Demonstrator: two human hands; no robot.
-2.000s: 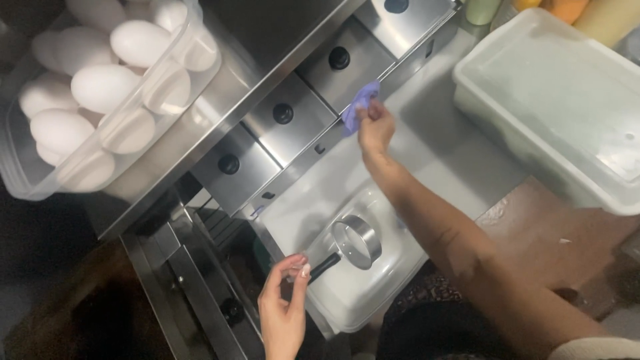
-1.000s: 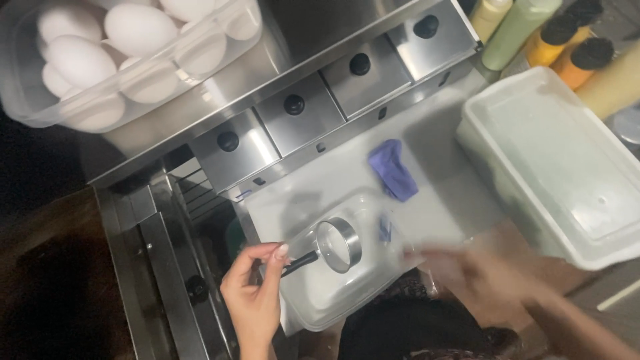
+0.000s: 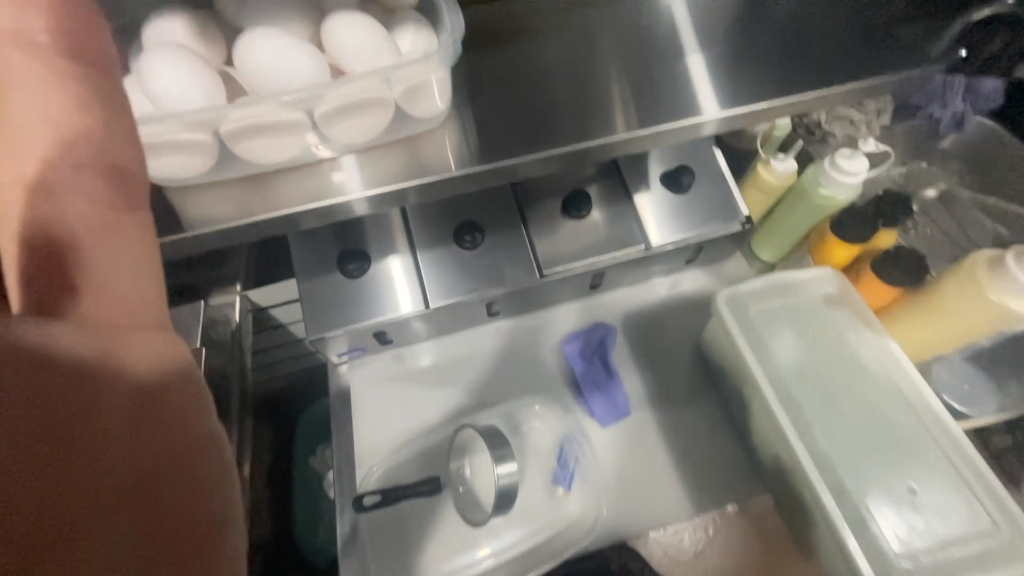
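Note:
Blurred bare skin of what looks like my left hand or arm fills the left edge, very close to the camera; no fingers can be made out. My right hand is out of view. A small round metal-rimmed pan or strainer with a black handle lies tilted on a clear plastic container or lid. A purple cloth or glove lies crumpled on the white surface, and a small blue-purple piece shows at the clear plastic.
Several steel-lidded compartments line the back, below a steel shelf edge. White eggs fill a clear tub on the shelf. At right are a lidded pale container and squeeze bottles.
Both hands have left the area around the pan; its handle, held by my left hand earlier, is free. The purple cloth, in my right hand two seconds ago, lies let go. The view has turned.

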